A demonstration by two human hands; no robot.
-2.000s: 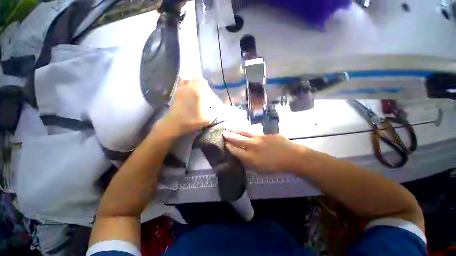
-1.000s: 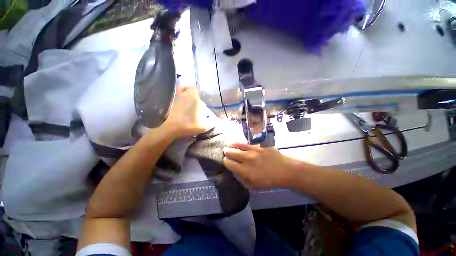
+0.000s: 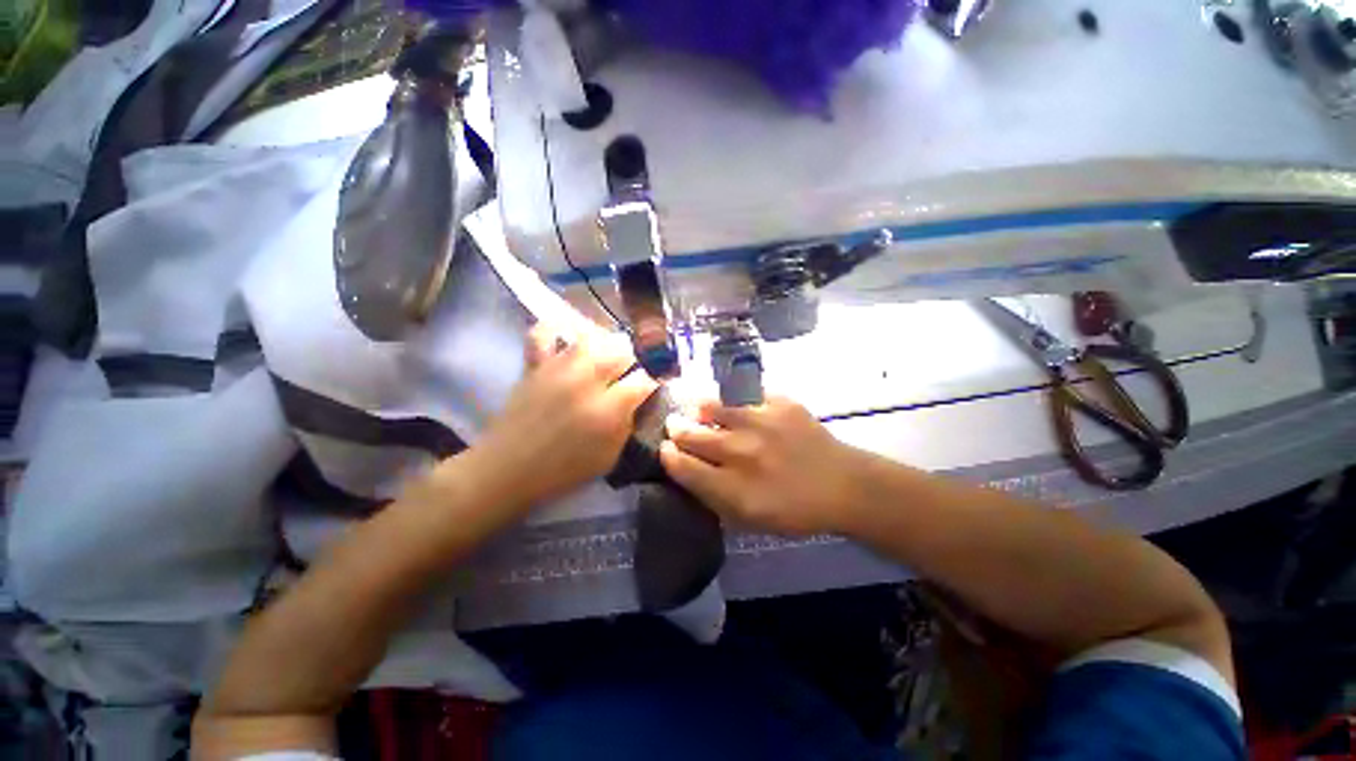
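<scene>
A dark grey cloth piece (image 3: 680, 538) with a pale layer under it hangs over the ruled table edge. My left hand (image 3: 583, 409) holds its upper end close to the needle area. My right hand (image 3: 762, 464) pinches the same piece from the right, its fingertips near my left fingertips. The white sewing machine (image 3: 952, 164) with a blue stripe stands just beyond my hands. Its shiny metal guard (image 3: 640, 283) comes down beside my left fingers. The needle tip and the stitching are hidden by fingers and glare.
Pale cloth with dark strips (image 3: 164, 491) is heaped at the left. A grey oval lamp (image 3: 397, 223) hangs over it. Shears (image 3: 1112, 416) with brownish loop handles lie at the right beside a small red tool (image 3: 1098, 314). A purple fluffy cover (image 3: 788, 37) tops the machine.
My left hand has moved down and right, closer to my right hand and the needle area. Less of the dark cloth shows between my hands. The camera view has also shifted.
</scene>
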